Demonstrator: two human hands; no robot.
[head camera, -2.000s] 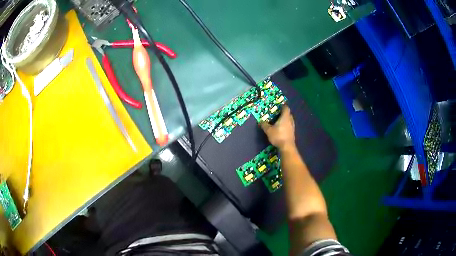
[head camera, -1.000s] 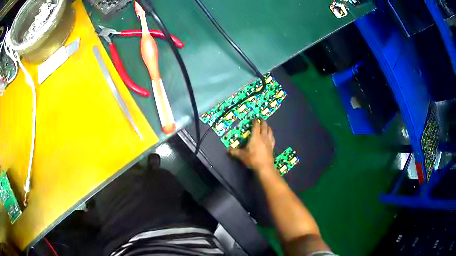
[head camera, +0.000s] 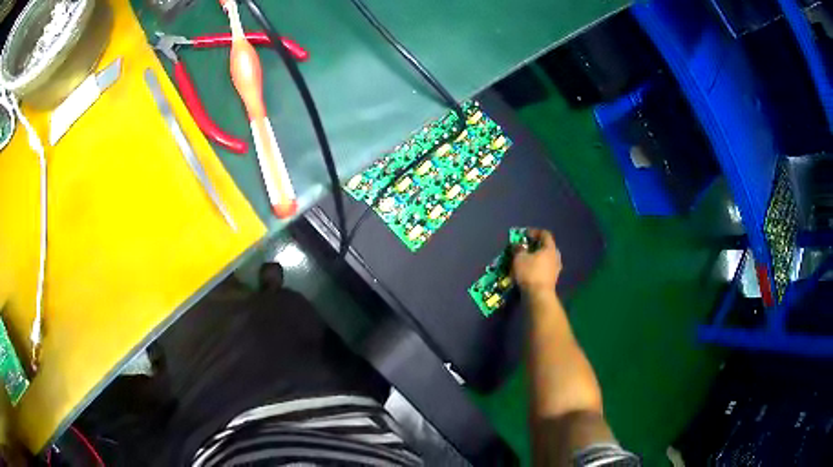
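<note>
A block of joined green circuit boards with yellow parts (head camera: 429, 187) lies on a dark surface (head camera: 557, 196) beside and below the bench edge. A separate short green board strip (head camera: 493, 290) lies nearer me on the same surface. My right hand (head camera: 537, 262) is at the far end of this strip, with its fingers on the board and covering part of it. Whether the strip is lifted cannot be told. My left hand is not clearly in view; a small dark patch at the lower left edge is too unclear to name.
Red-handled cutters (head camera: 196, 100) and an orange and white screwdriver (head camera: 259, 128) lie on the green mat (head camera: 393, 100). Black cords hang over the bench edge. Tweezers (head camera: 187, 146) and a round tub (head camera: 50, 46) are on the yellow mat (head camera: 119, 237). Blue racks (head camera: 639, 164) stand at right.
One board strip was moved up against the larger block, which now forms a fuller rectangle. My right hand then went from it to the separate strip. The view has shifted slightly.
</note>
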